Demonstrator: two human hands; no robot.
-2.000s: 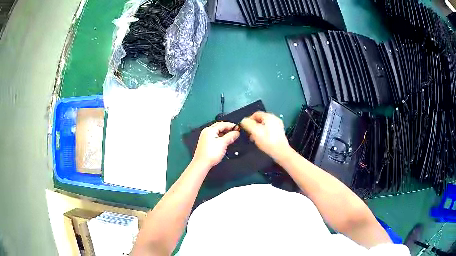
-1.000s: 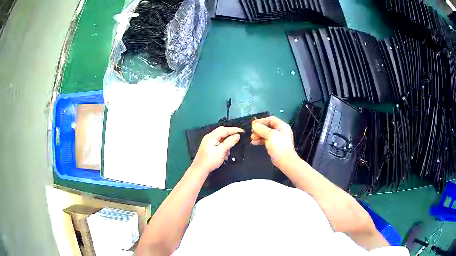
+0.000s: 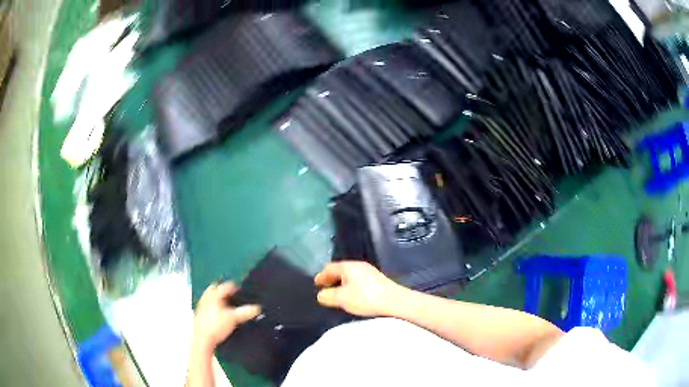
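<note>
A flat black panel (image 3: 283, 302) lies on the green table right in front of me, partly under my body. My left hand (image 3: 220, 314) is at its left edge, blurred, with thumb over the panel. My right hand (image 3: 351, 289) is at its right edge, fingers curled; whether it grips the panel cannot be told. Another black panel (image 3: 423, 253) with a rounded ring lies face up beyond my right hand, against the fanned rows. No cable shows clearly in my hands.
Fanned black panels (image 3: 355, 113) cover the far and right side of the table. A clear bag (image 3: 147, 193) with a black cable heap and a white sheet (image 3: 155, 325) are at left. A blue bin (image 3: 102, 359) is lower left. A blue stool (image 3: 597, 291) stands at right.
The view has swung right, so the table's things appear shifted and tilted. My hands have moved apart, from over the panel's middle to its two sides.
</note>
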